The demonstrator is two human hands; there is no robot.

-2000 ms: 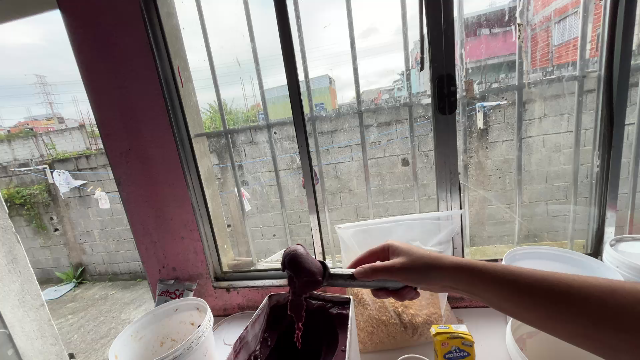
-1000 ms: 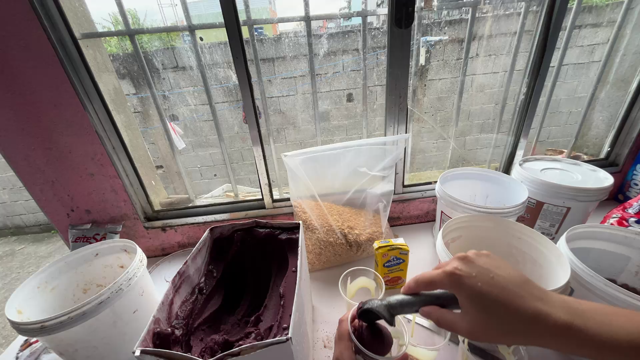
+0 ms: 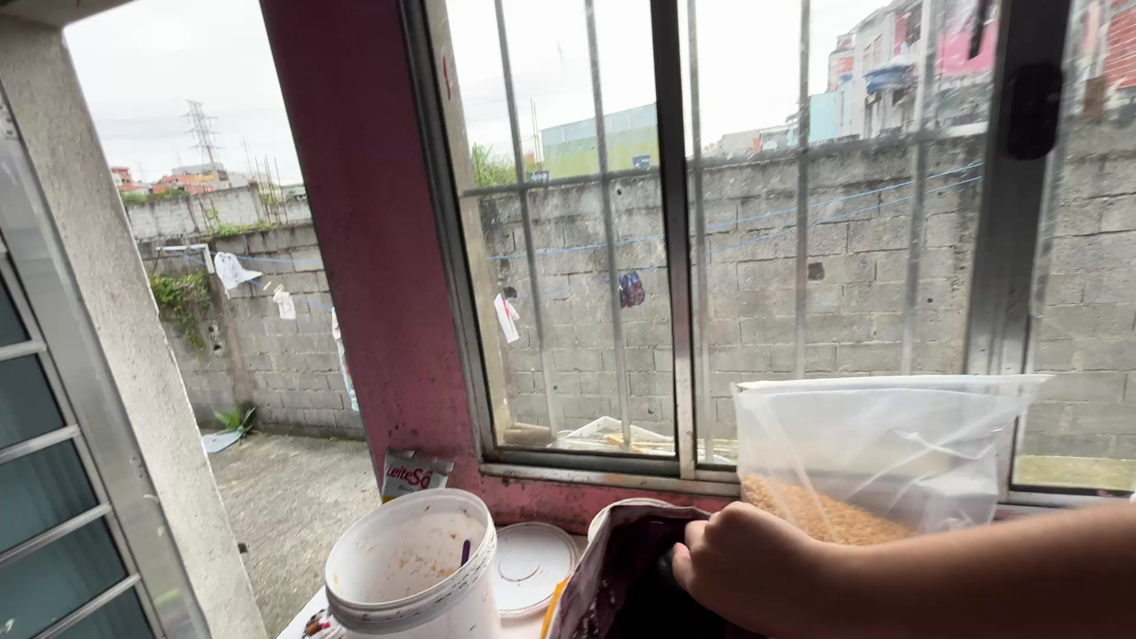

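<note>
My right hand reaches in from the right edge and is curled over the lined box of dark purple frozen pulp. The dark handle of the scoop shows partly inside its fist; the scoop's head is hidden in the shadowed box. My left hand is out of the frame. Behind my right hand stands a clear plastic bag of granola-like flakes. Left of the box is a white plastic bucket with residue on its inner wall and something purple inside.
A round white lid lies between bucket and box. A silver printed packet leans on the pink wall. Behind the table runs the metal-framed window with bars; a louvred metal door stands at the left.
My right hand has moved with the scoop from the plastic cup to the box. My left hand, at the cup one second ago, is out of view. The view has swung up and left.
</note>
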